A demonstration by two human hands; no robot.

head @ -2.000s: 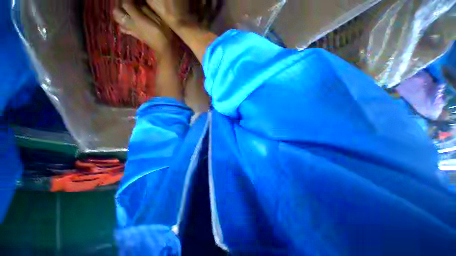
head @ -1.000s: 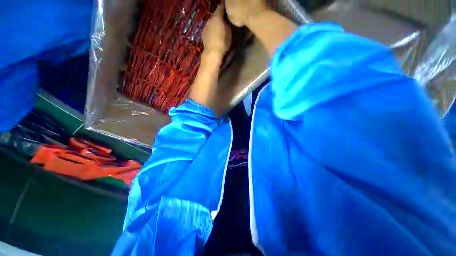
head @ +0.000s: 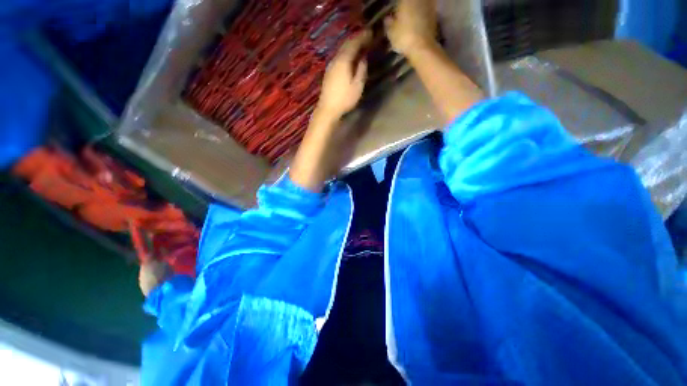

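An open brown carton (head: 422,113) with clear liner film over its rim stands in front of me. Tightly packed red bubble bags (head: 264,83), edges up, fill its left and middle part. Tan divider slots (head: 388,64) show at the right of the bags. My left hand (head: 344,81) rests at the right edge of the red bags, thumb apart from the fingers, nothing seen in it. My right hand (head: 412,29) is inside the carton over the divider slots, fingers bent and pointing down; its fingertips are blurred, and I cannot tell whether they grip anything.
Loose orange-red bags (head: 90,192) lie on the green belt (head: 68,264) at the left. Another person's hand (head: 152,275) touches them. A second carton (head: 595,90) with dividers and crumpled clear film (head: 663,170) stands at the right.
The view has shifted and turned. My hands stay in the carton; the left has moved slightly away from the divider area. Another person's hand has appeared at the belt, where more red bags show.
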